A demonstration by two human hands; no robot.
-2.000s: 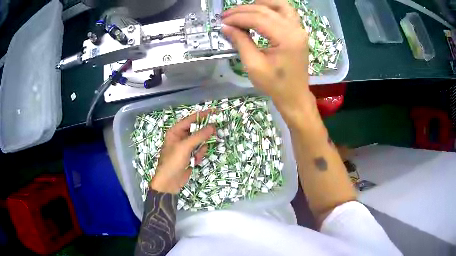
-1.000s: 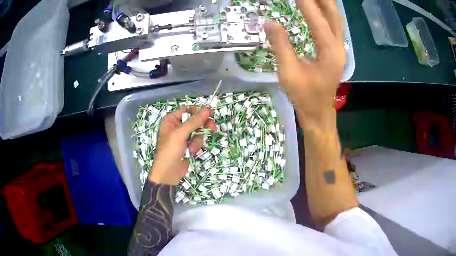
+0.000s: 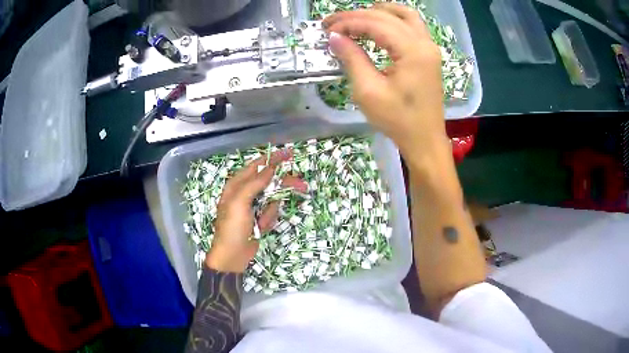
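My left hand (image 3: 241, 207) is low over the near parts bin (image 3: 398, 234), its fingers spread and half curled among white-and-green wired parts (image 3: 338, 220). Some parts show between its fingers; whether it grips any is unclear. My right hand (image 3: 396, 76) is at the right end of the silver pneumatic fixture (image 3: 276, 55), thumb and index fingertips close together beside the work slot. No part can be made out between them. A small green piece shows in the fixture, left of these fingertips.
The far parts bin (image 3: 471, 100) stands behind my right hand, holding similar parts. A translucent tub (image 3: 45, 110) is at far left. Small clear trays (image 3: 522, 31) lie upper right. A dark hose (image 3: 134, 134) hangs at the fixture's left. Red (image 3: 58, 296) and blue (image 3: 134, 255) crates are below.
My right hand moved away from the fixture's right end, then came back to it. My left hand lowered; the part that stuck up from its fingertips no longer shows upright.
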